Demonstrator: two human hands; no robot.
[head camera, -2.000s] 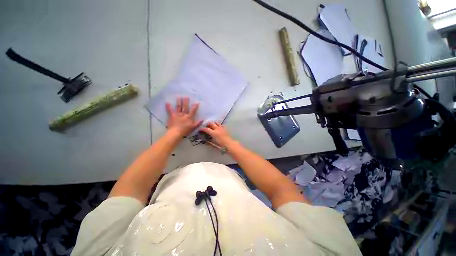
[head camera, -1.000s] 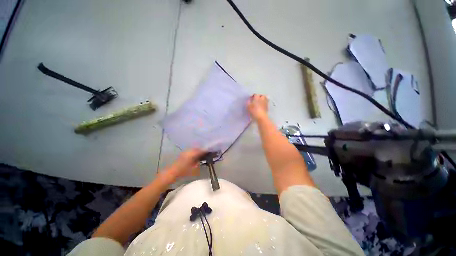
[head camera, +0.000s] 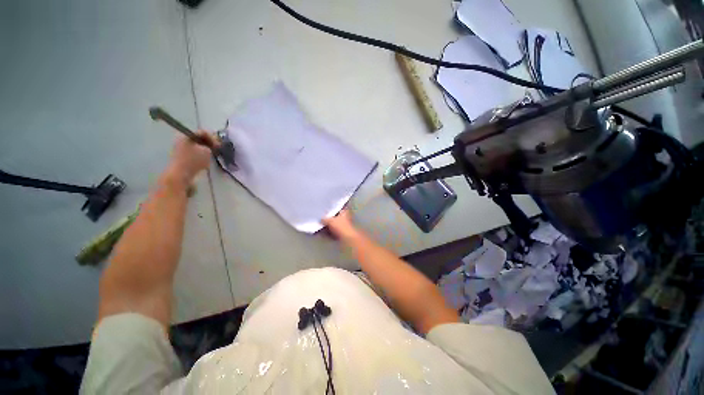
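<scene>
A white-topped fabric stack (head camera: 297, 158) with a thin dark edge lies in front of me. My left hand (head camera: 193, 154) is closed around a metal cloth clamp (head camera: 181, 127); the clamp's jaw is at the stack's left edge. Whether the jaw grips the stack cannot be told. My right hand (head camera: 338, 224) holds the stack's near corner, which is slightly raised, with the fingers partly hidden under it.
The cutting machine (head camera: 571, 162) stands at the right, its base plate (head camera: 421, 197) on the table. A black clamp (head camera: 102, 197) and a mottled stick (head camera: 108, 239) lie left. Another stick (head camera: 418, 91), cut pieces (head camera: 472, 73) and a black cable (head camera: 347, 35) lie beyond.
The clamp has moved with my left hand from the stack's near corner to its left edge. My right hand has moved from the right edge to the near corner. The stack has turned.
</scene>
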